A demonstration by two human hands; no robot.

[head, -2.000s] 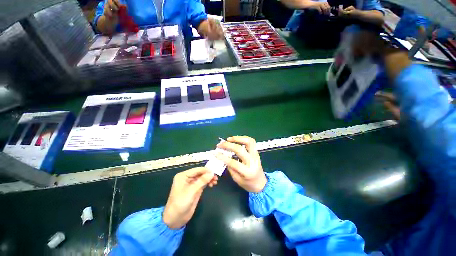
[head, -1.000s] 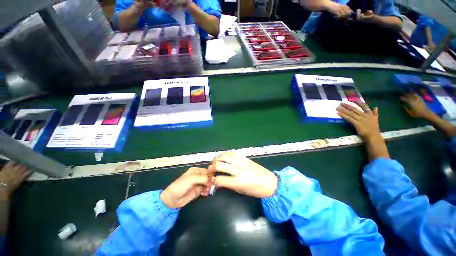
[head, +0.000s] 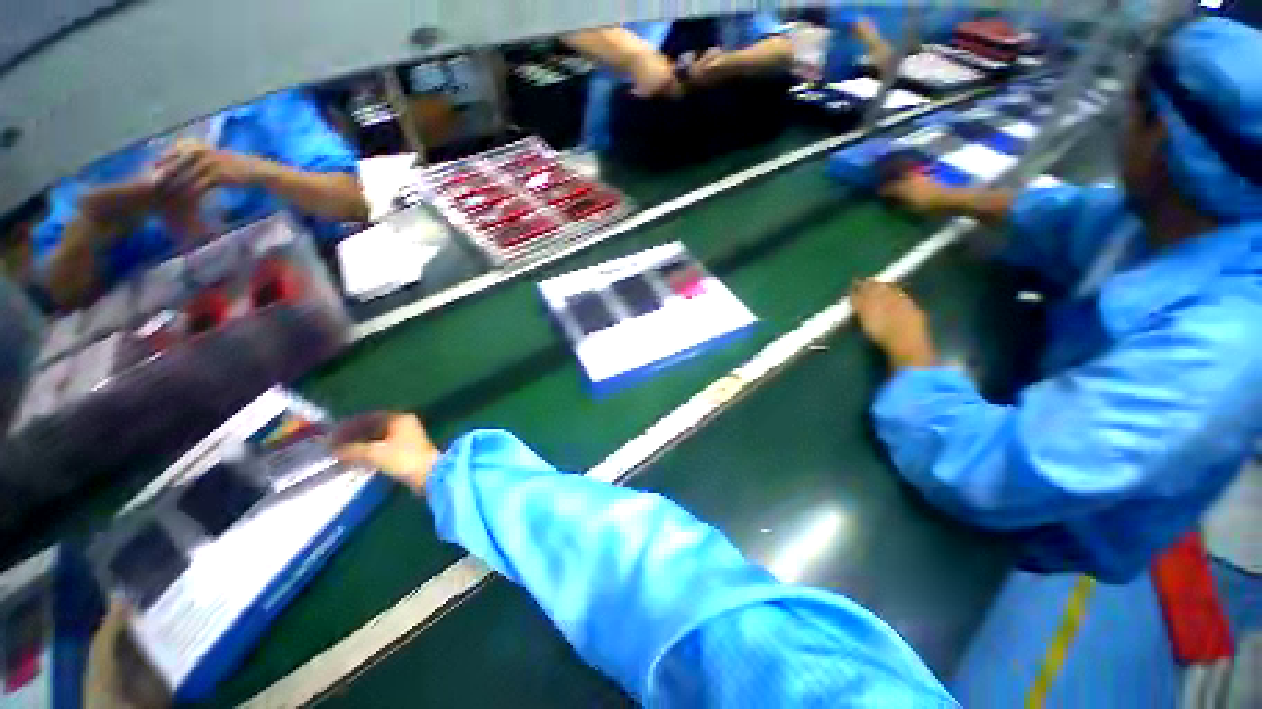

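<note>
A white-faced tablet box (head: 242, 519) with blue sides is tilted up at the left of the belt, its device pictures showing. My right hand (head: 392, 450) grips its right end, with the fingertips partly out of sight at the edge. My left hand (head: 122, 668) is at its lower left corner, dark, blurred and partly hidden by the box. Another tablet box (head: 644, 312) lies face up farther along the belt, untouched.
The green belt (head: 485, 402) has a whitish rail (head: 692, 411). A person in blue (head: 1080, 402) works at the right. Across the belt are blister trays (head: 519, 201), stacked trays (head: 180, 333) and other workers. Part of another box (head: 28, 623) shows at lower left.
The view has turned right. My hands have moved from the small white piece over the bench to a tablet box, now tilted between them. The neighbour's hand has left the other box.
</note>
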